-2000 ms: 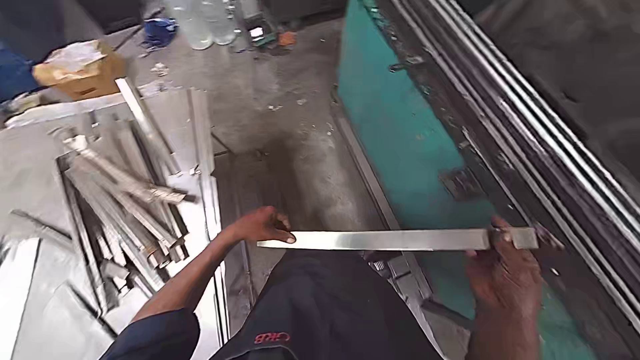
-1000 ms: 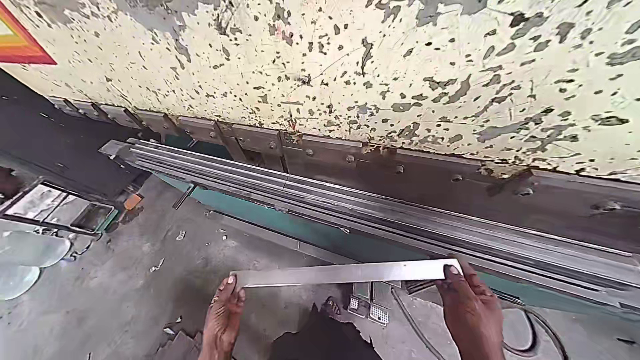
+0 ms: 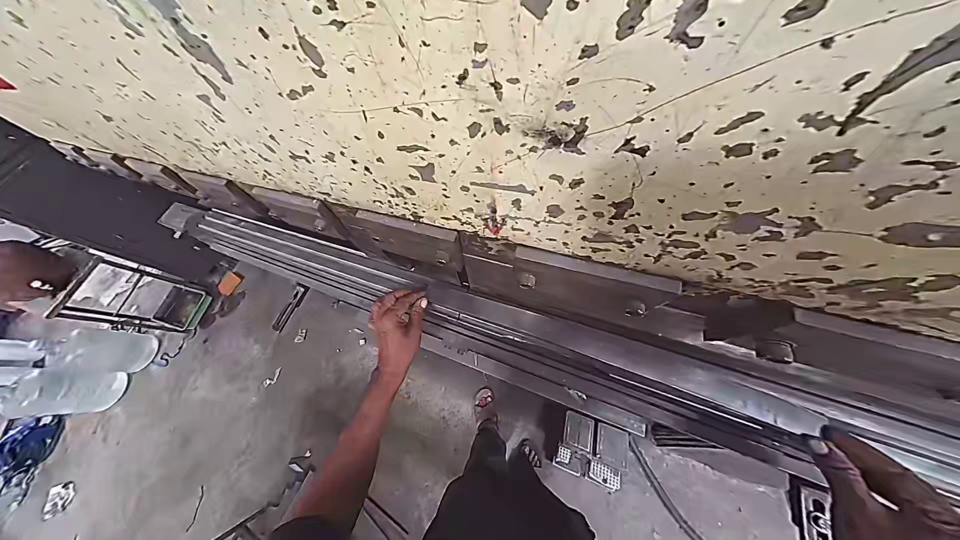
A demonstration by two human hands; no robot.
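Note:
A flat metal strip [image 3: 630, 367] lies along the long grooved steel bed [image 3: 300, 251] of a machine, below the machine's chipped cream panel [image 3: 525, 112]. My left hand [image 3: 397, 326] pinches the strip's left end, with fingertips over the bed. At the lower right, my right hand [image 3: 874, 476] grips the other end, thumb and fingers close together; part of this hand is cut off by the frame edge. The strip's edges blend with the steel around it, so its exact seat on the bed is hard to tell.
Metal foot pedals [image 3: 592, 450] and a dark cable [image 3: 660, 487] are on the concrete floor near my feet. At left are a person's head [image 3: 30, 271], a framed apparatus [image 3: 135, 296], large clear plastic bottles [image 3: 75, 367] and an orange block [image 3: 230, 283].
Both hands have carried the metal strip from in front of the machine onto its bed. Two seconds ago it was held above my lap. The view has swung toward the machine.

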